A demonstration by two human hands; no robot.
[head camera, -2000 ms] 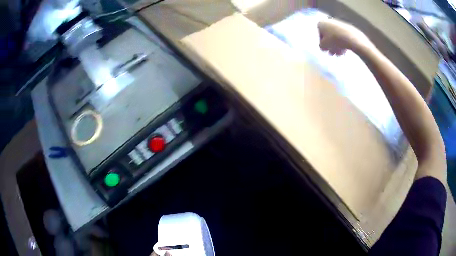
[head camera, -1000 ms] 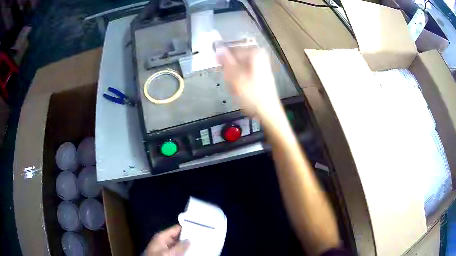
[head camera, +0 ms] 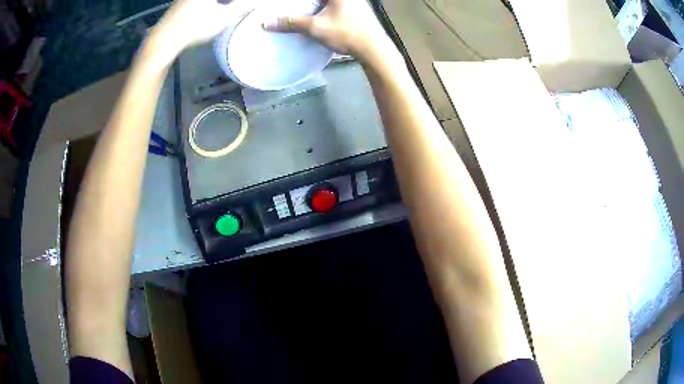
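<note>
A round white plastic bowl (head camera: 274,56) is over the fixture (head camera: 285,91) at the top of the machine bed, its open side towards me. My right hand (head camera: 337,26) holds its right rim, thumb inside the bowl. My left hand (head camera: 202,21) is at its upper left edge, fingers partly hidden at the frame's top. The bowl covers most of the fixture; only a pale metal block shows below it. I cannot tell whether the bowl rests on it.
A cream tape roll (head camera: 217,129) lies on the bed. The front panel has a green button (head camera: 228,223) and a red button (head camera: 323,199). Blue-handled nippers (head camera: 159,144) lie left. An open carton with clear-wrapped stock (head camera: 619,217) stands right; another carton (head camera: 45,187) stands left.
The white bowl has moved from low near my lap up to the fixture, with my left hand. My right hand now grips its rim. My left forearm now covers much of the left carton.
</note>
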